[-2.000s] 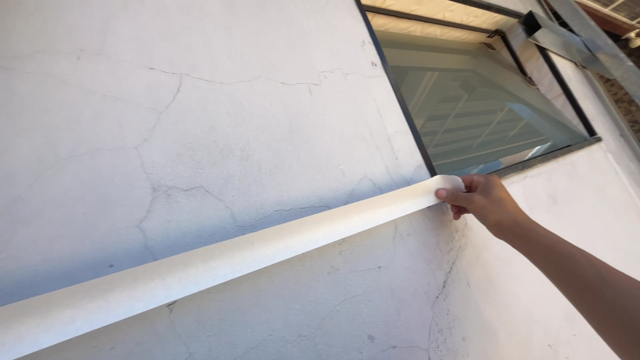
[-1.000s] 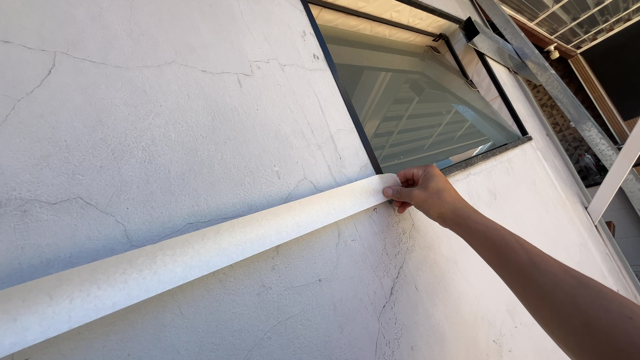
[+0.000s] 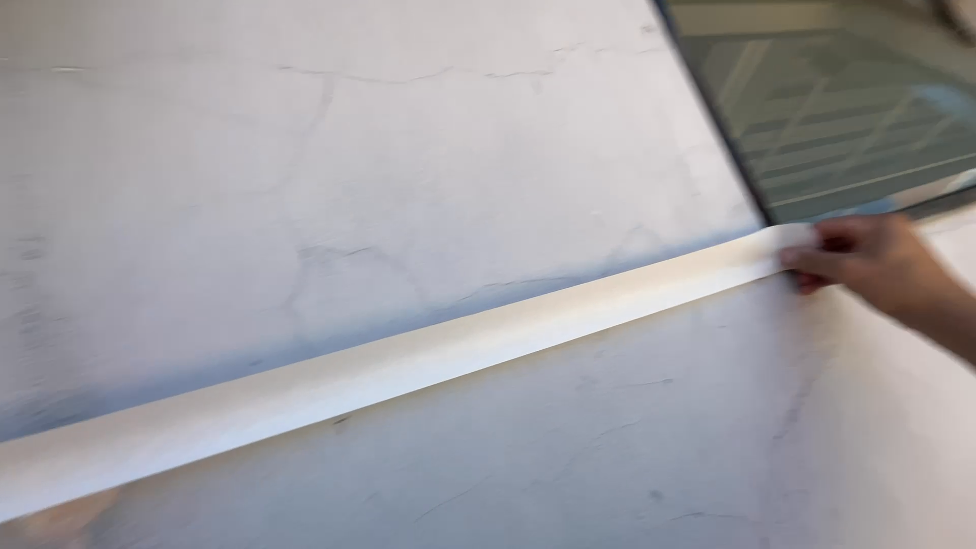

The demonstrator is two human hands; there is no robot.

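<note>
A long white strip (image 3: 427, 335), seemingly paper or tape, slants up from the left edge across a cracked white wall (image 3: 457, 175). Its right end is pinched between the thumb and fingers of my right hand (image 3: 862, 255), close to the lower corner of the window. Under the strip at the bottom left, a blurred skin-toned patch shows, apparently part of my left hand (image 3: 72, 515); the strip and the blur hide its fingers and grip. The strip's left end is out of view.
A dark-framed glass window (image 3: 846, 107) fills the upper right, its lower corner beside my right hand. Fine cracks run over the wall above and below the strip.
What appears to be my left hand has come into view at the lower left. My right hand still holds the strip's end by the window corner. The view has shifted left.
</note>
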